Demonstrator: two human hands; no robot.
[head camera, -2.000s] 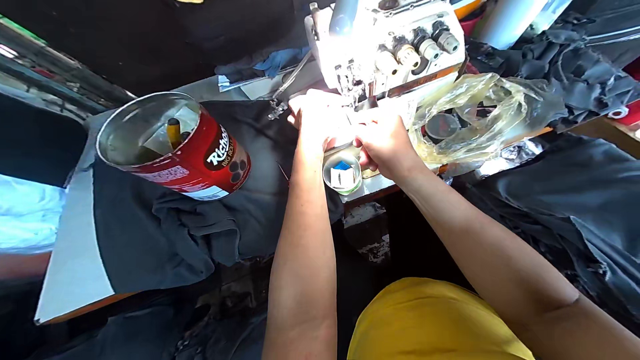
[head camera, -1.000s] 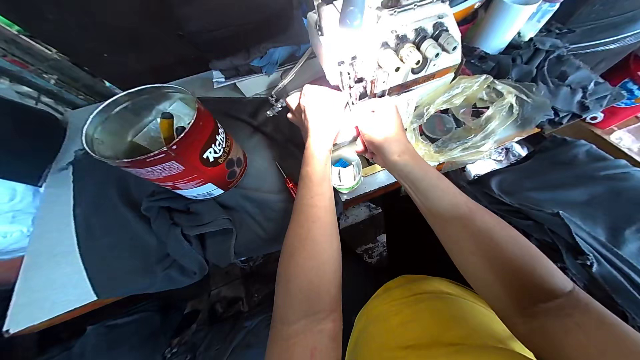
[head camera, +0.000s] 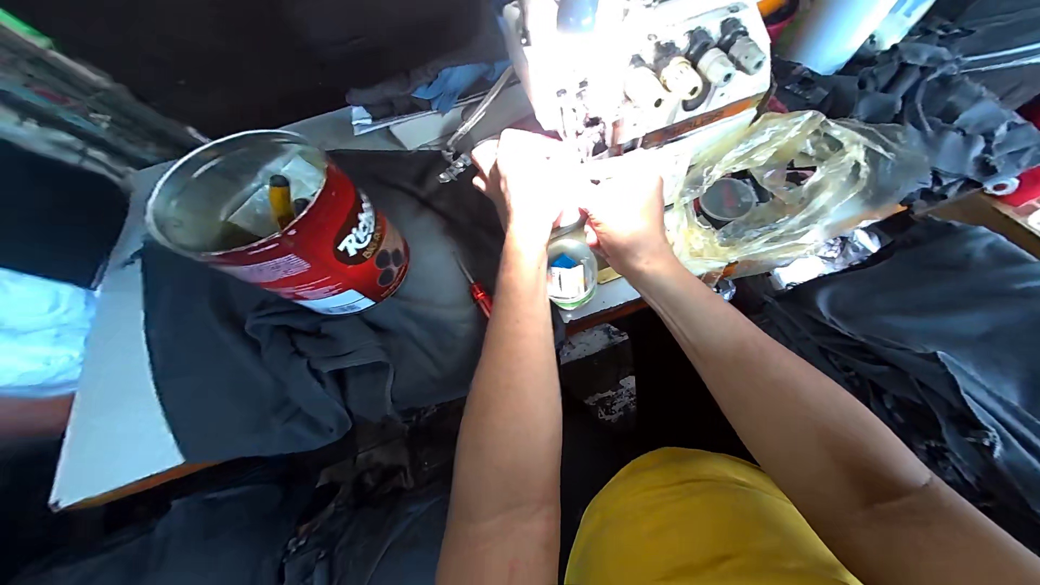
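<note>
Both my hands are at the needle area of a white overlock sewing machine, under a glaring lamp. My left hand is on the left of the needle area, its fingers washed out by the light. Close beside it on the right, my right hand has its fingers bent inward toward the left one. Whether either hand holds anything is lost in the glare. Just below them stands a small round container with a blue and white item inside. A red-handled screwdriver lies left of my left forearm on dark fabric.
A large red tin with a yellow-handled tool stands on the fabric at the left. Right of the machine lies a crumpled clear plastic bag around a round container. Dark cloth is heaped at the far right. A person's arm shows at the left edge.
My hands stay at the needle area with only small shifts. The red-handled screwdriver shows more plainly than two seconds ago.
</note>
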